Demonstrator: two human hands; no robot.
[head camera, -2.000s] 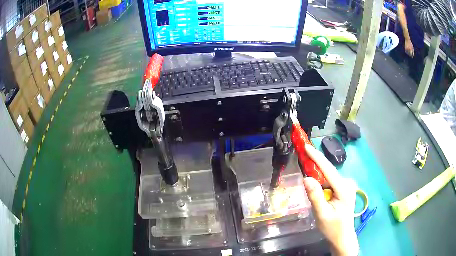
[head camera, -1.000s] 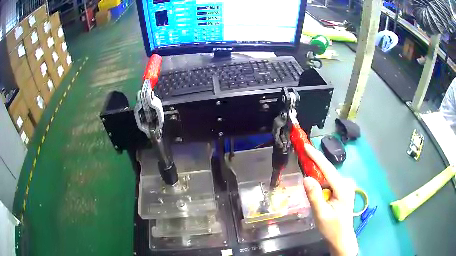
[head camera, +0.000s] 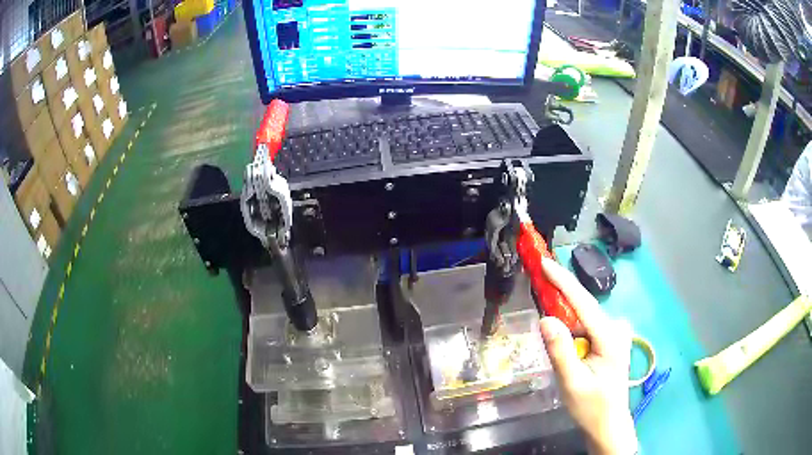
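My right hand (head camera: 592, 369) is on the red toggle clamp handle (head camera: 554, 293) of the right station, which slants down toward me. The right clear pressure plate (head camera: 463, 298) lies in the black test fixture (head camera: 392, 209), with a circuit board (head camera: 499, 360) under the clear cover, partly hidden by glare. The left station's red handle (head camera: 273, 124) points up and back. The left clear pressure plate (head camera: 276, 355) lies flat, and I see no board under it. My left hand is not in view.
A monitor (head camera: 396, 91) and keyboard (head camera: 427, 133) stand behind the fixture. A mouse (head camera: 593, 268), a tape roll (head camera: 652, 360) and a blue marker pen (head camera: 653, 391) lie right on the teal mat. The conveyor holds a lime-green strip (head camera: 752, 345) and another board (head camera: 732, 247). Cartons (head camera: 67, 124) stand left.
The board on the conveyor has moved a little up and left. The person's arm at the upper right has left the picture. My right hand and both clamps look unmoved.
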